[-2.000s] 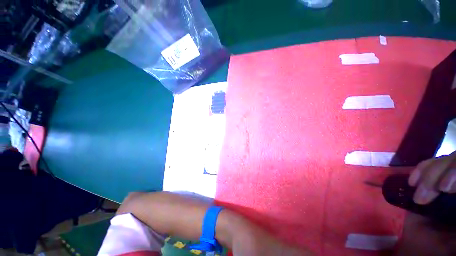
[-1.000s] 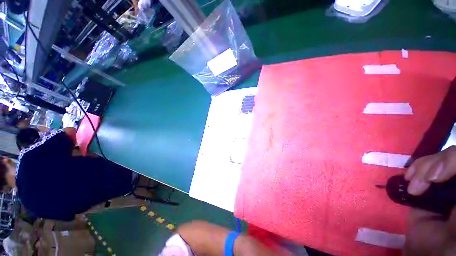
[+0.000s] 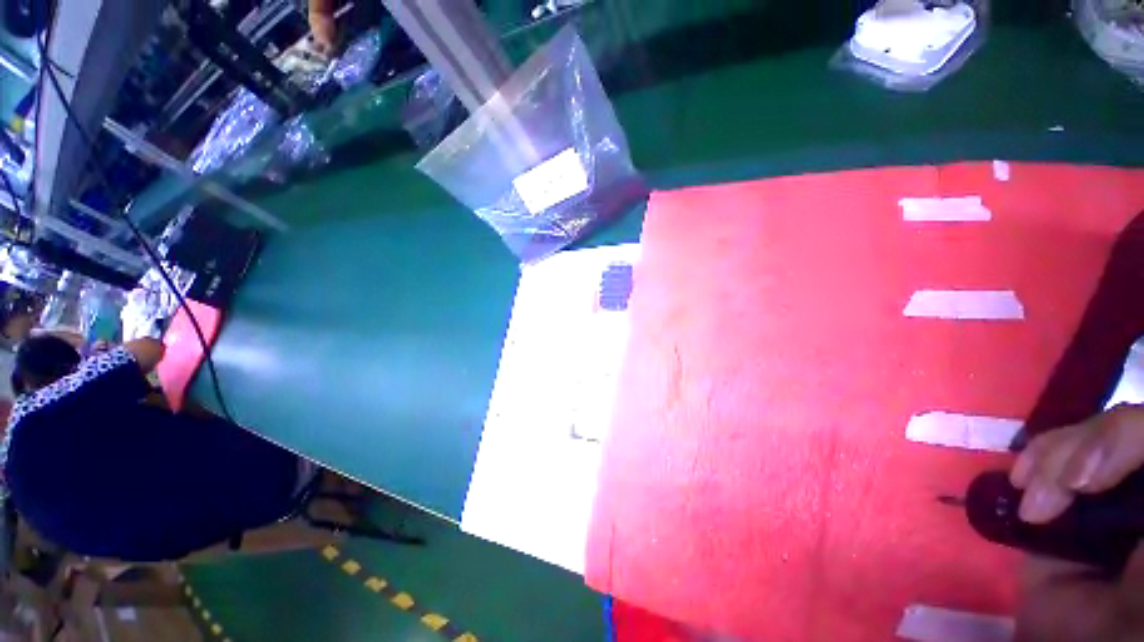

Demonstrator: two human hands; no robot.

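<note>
My right hand (image 3: 1079,464) is at the right edge, partly cut off. It is shut on a black electric screwdriver (image 3: 1048,520), held over the red mat (image 3: 765,376) with its thin bit pointing left. The rear of the driver is dark and cut off by the edge. Blurred skin shows below the driver. My left hand is not in view. White tape strips (image 3: 963,305) lie on the mat. No device housing shows under the bit.
A white sheet (image 3: 546,414) lies left of the mat, with a clear labelled bag (image 3: 533,157) behind it. A bagged white housing (image 3: 913,35) sits on the green bench (image 3: 364,326) at the back. Another person (image 3: 138,464) in dark clothing is at the far left.
My left forearm with the blue band has left the view at the bottom. The view has shifted, showing more of the far bench and the other person. The right hand still holds the driver.
</note>
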